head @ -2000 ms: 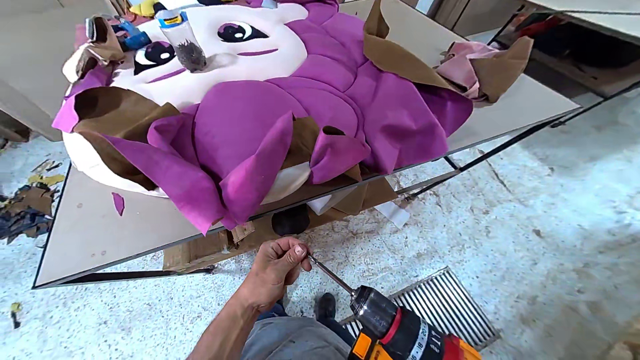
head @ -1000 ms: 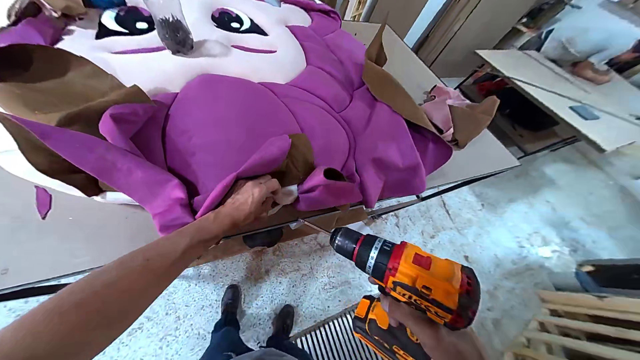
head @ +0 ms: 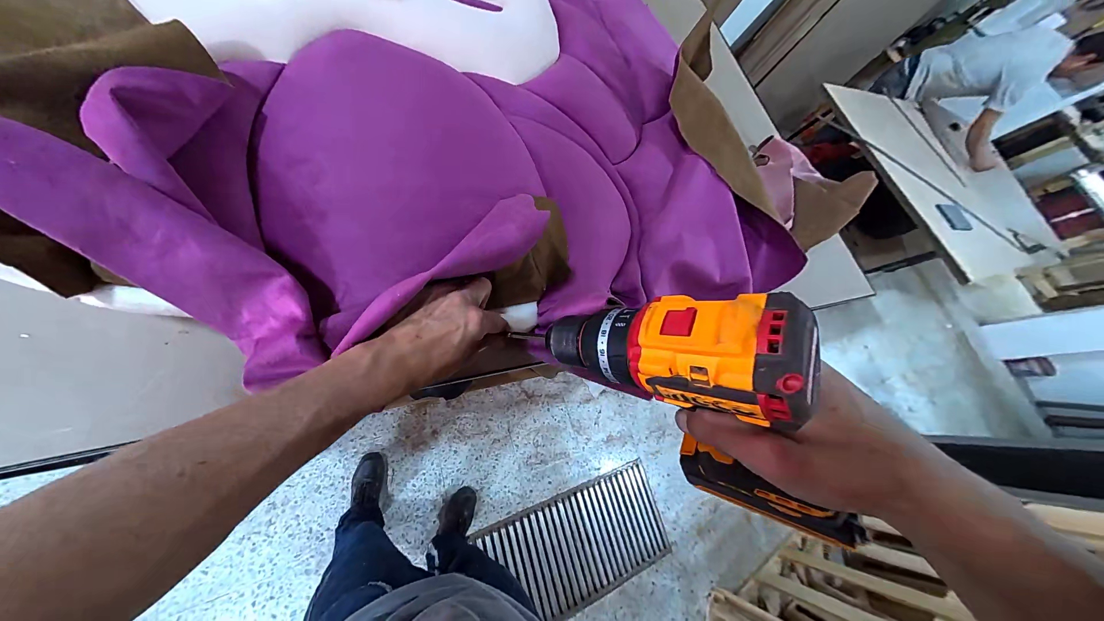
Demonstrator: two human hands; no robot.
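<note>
My right hand [head: 776,453] grips an orange and black cordless drill [head: 707,345] by its handle. The drill's bit points left, its tip close to the fingers of my left hand [head: 444,328]. That hand is at the lower edge of a padded piece covered in purple fabric [head: 388,155], under a raised purple flap. A brown fabric backing [head: 539,259] and a small patch of white padding [head: 517,315] show beside my fingertips. Whether those fingers pinch the fabric or a fastener is hidden. The padded piece lies on a table [head: 112,362].
A metal floor grate [head: 578,535] lies below the drill. Wooden slats [head: 837,578] stand at the lower right. Pink and brown fabric [head: 789,185] hangs over the table's right corner. Another person [head: 992,65] leans over a second table [head: 940,190] at the upper right.
My left hand has gone from near the drill bit, below the table edge, to the purple flap. The drill has come up to the padded piece's edge. The view has moved closer.
</note>
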